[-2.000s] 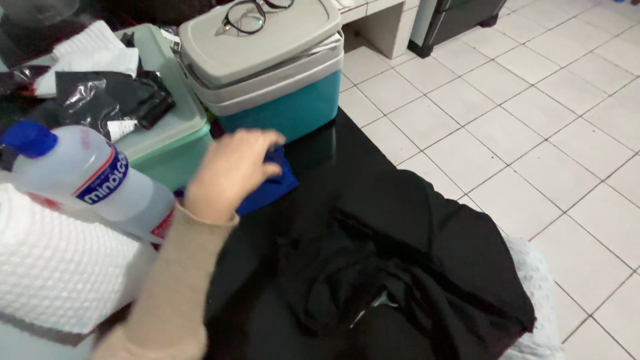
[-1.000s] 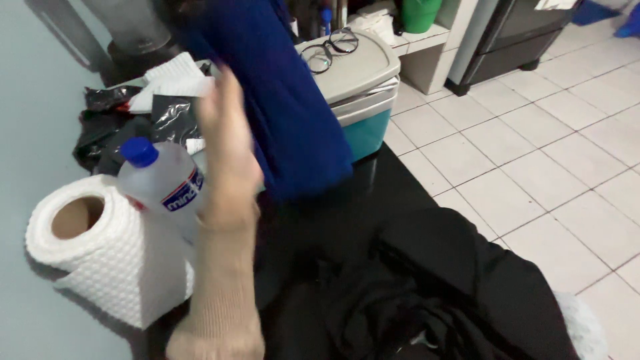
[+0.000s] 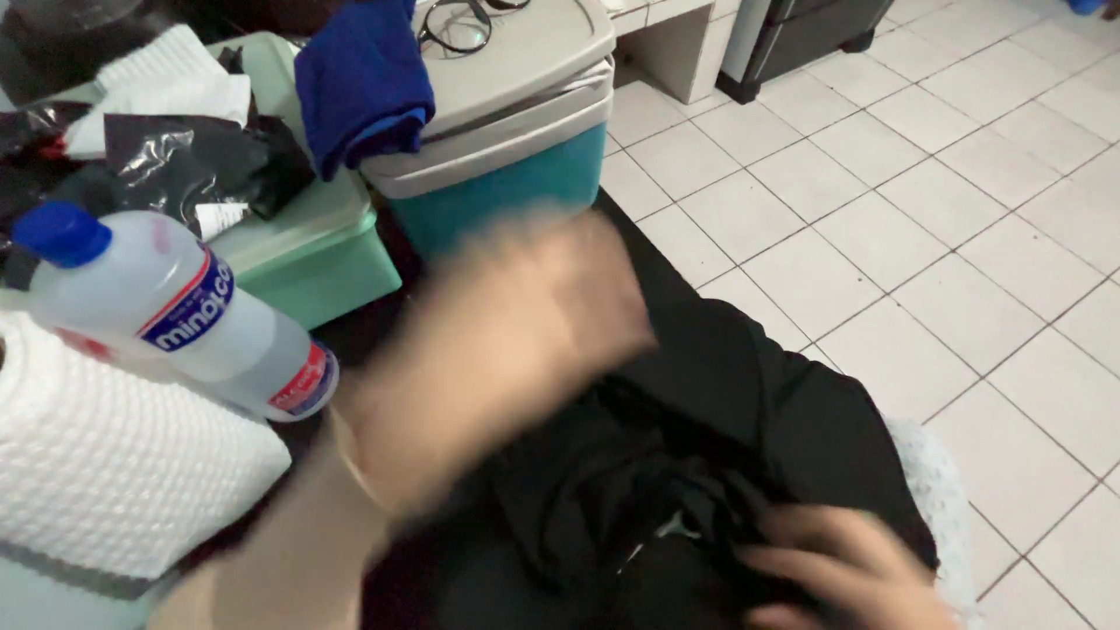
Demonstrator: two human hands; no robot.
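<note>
My left hand [image 3: 525, 315], blurred by motion, is above the black table near the upper edge of a crumpled black cloth garment [image 3: 700, 411]. Its fingers cannot be made out, and nothing shows in it. At the lower right my right hand [image 3: 840, 569] is at the garment, fingers somewhat spread; whether they pinch the cloth cannot be told. A folded blue cloth [image 3: 363, 87] lies at the left end of the cooler lid, beside the eyeglasses [image 3: 455, 26]. Under the garment's right edge a pale speckled cloth [image 3: 936, 499] shows.
At the left, a plastic bottle with a blue cap [image 3: 175, 306] stands by a paper towel roll [image 3: 122, 446]. Behind it is a green plastic container [image 3: 324, 271] under black plastic bags [image 3: 184, 157] and a white knit item [image 3: 175, 79]. The teal cooler [image 3: 525, 184] stands at the table's far edge.
The blue cloth, lifted beside my left hand one second ago, now rests on the cooler. My left hand has come back over the table toward the black garment. My right hand has come into view.
</note>
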